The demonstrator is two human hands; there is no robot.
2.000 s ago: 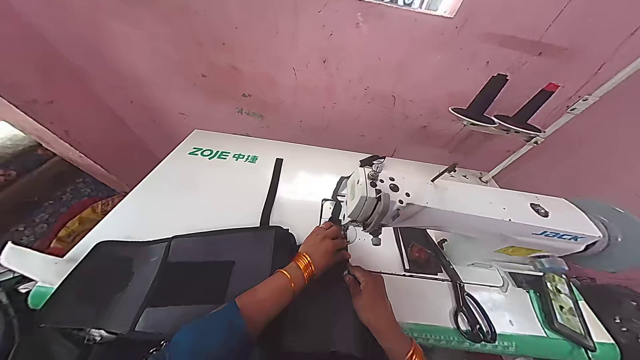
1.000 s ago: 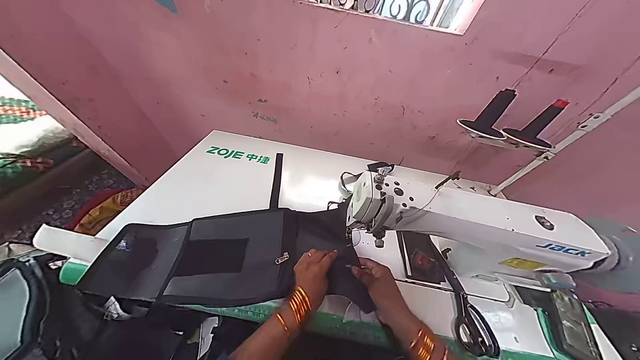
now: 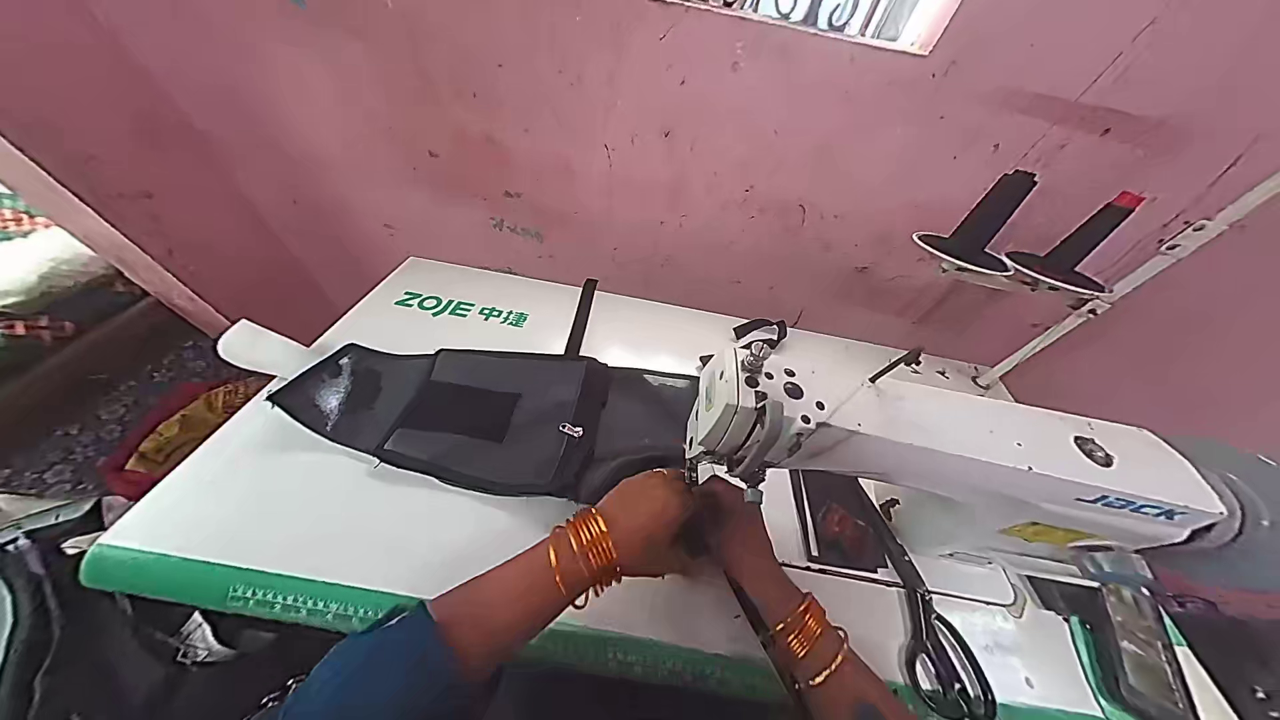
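Note:
A black fabric piece (image 3: 500,410) with a zipper pull (image 3: 570,430) lies across the white table of a sewing machine (image 3: 960,450), its right end under the machine head. My left hand (image 3: 650,520) is at the fabric's lower right edge, just in front of the needle area, with its fingers curled and partly hidden. Beside it, touching or nearly so, my right hand (image 3: 738,530) is under the front of the machine head. A narrow black strip (image 3: 750,620) runs down from between my hands toward the table's front edge. What the fingertips grip is blurred.
Black-handled scissors (image 3: 945,650) lie right of my right hand, near a dark flat item (image 3: 842,520). A black strip (image 3: 582,318) lies at the table's back. Two thread cones (image 3: 988,220) stand behind the machine. Dark fabric (image 3: 130,640) is piled at the lower left.
The black fabric piece has shifted away from the table's front edge and turned, baring white tabletop in front of it. My hands have drawn closer together at the machine head.

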